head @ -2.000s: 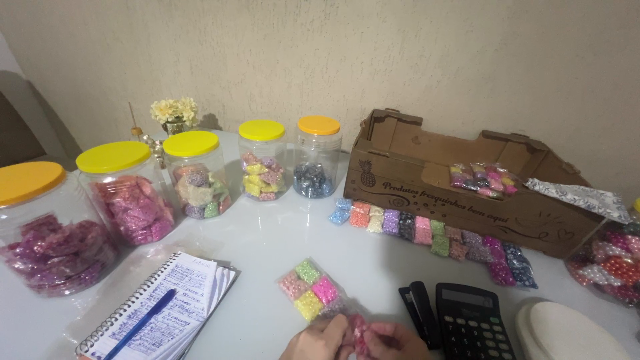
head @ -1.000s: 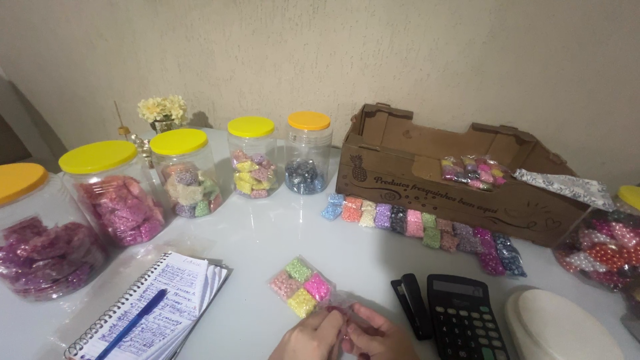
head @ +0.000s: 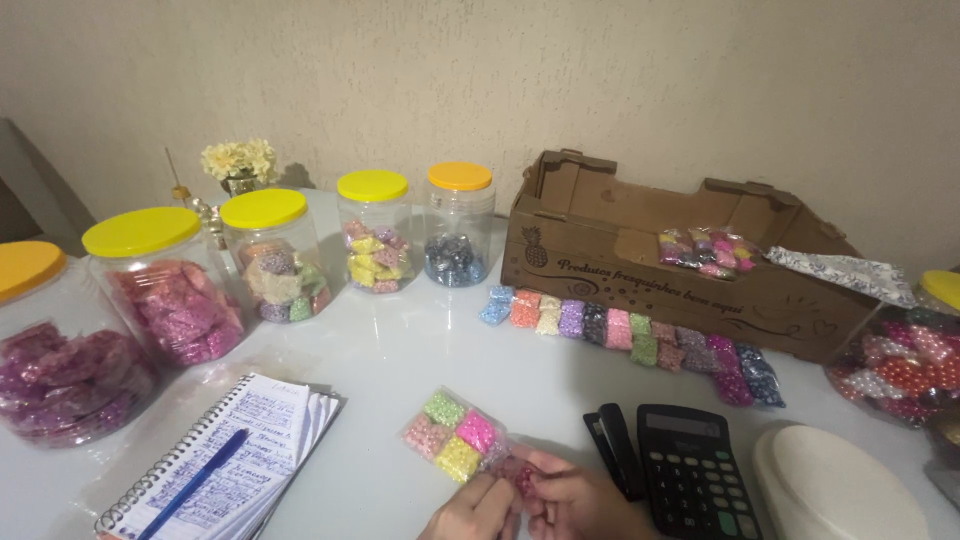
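My left hand and my right hand meet at the bottom centre, fingers pinched around a small clear bag of dark pink beads. Touching or just beyond my fingertips lies a clear plastic packet with green, pink, salmon and yellow bead bags in it; its near right corner is partly hidden by my hands. A black stapler and a black calculator lie to the right of my right hand.
Lidded clear jars of bead bags curve along the left and back. A spiral notebook with a blue pen lies left. Small bead bags line the front of a cardboard box. A white round object sits at right.
My hands stay together over the dark pink beads, while the fingers have shifted around the bag. The four-colour packet remains beside them.
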